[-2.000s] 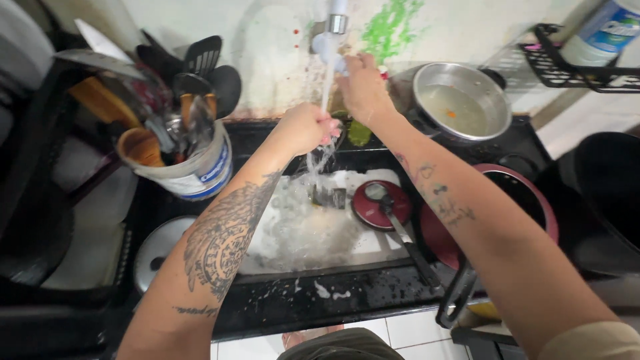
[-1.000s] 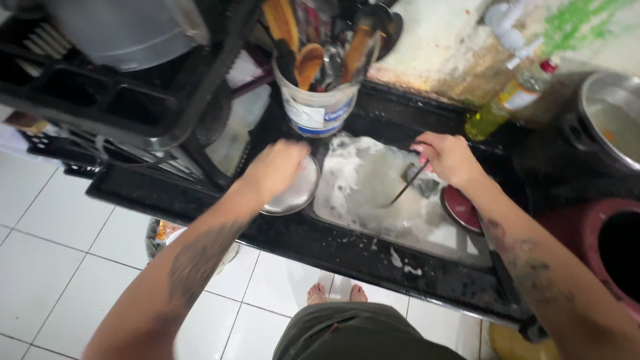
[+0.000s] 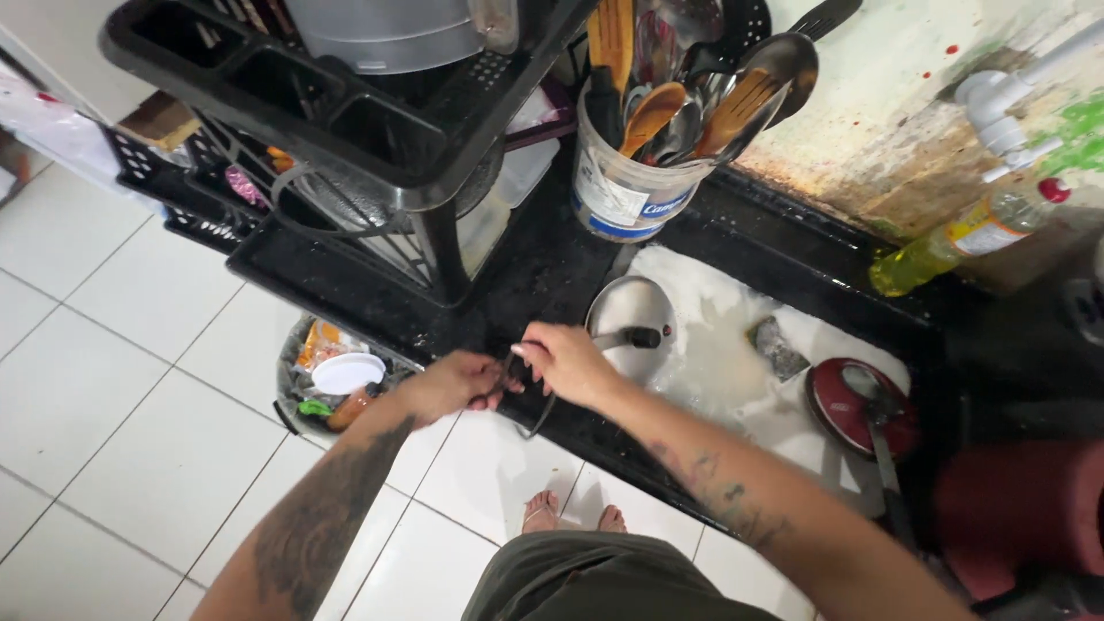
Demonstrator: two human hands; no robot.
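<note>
My left hand (image 3: 457,381) and my right hand (image 3: 565,362) meet over the front edge of the black counter, left of the sink. Between their fingers is a thin, curved dark item (image 3: 542,421), blurred and mostly covered, so its kind is unclear. Just beyond my right hand lies a round metal lid (image 3: 634,302) with a black knob, at the left end of the sudsy sink (image 3: 707,345). A dark scouring sponge (image 3: 779,348) rests in the suds. Farther right, a red lid (image 3: 832,414) has a long-handled metal utensil (image 3: 880,431) on it.
A bucket of utensils (image 3: 625,203) stands behind the sink, a black dish rack (image 3: 414,172) to the left. A bottle of yellow-green liquid (image 3: 957,233) leans near the faucet (image 3: 992,112). A red pot (image 3: 1018,509) is at right, a waste bin (image 3: 297,397) below the counter.
My right hand has moved left, out from over the sink, where it held a thin dark utensil. My left hand has left the metal lid and joined it. The view has swung left.
</note>
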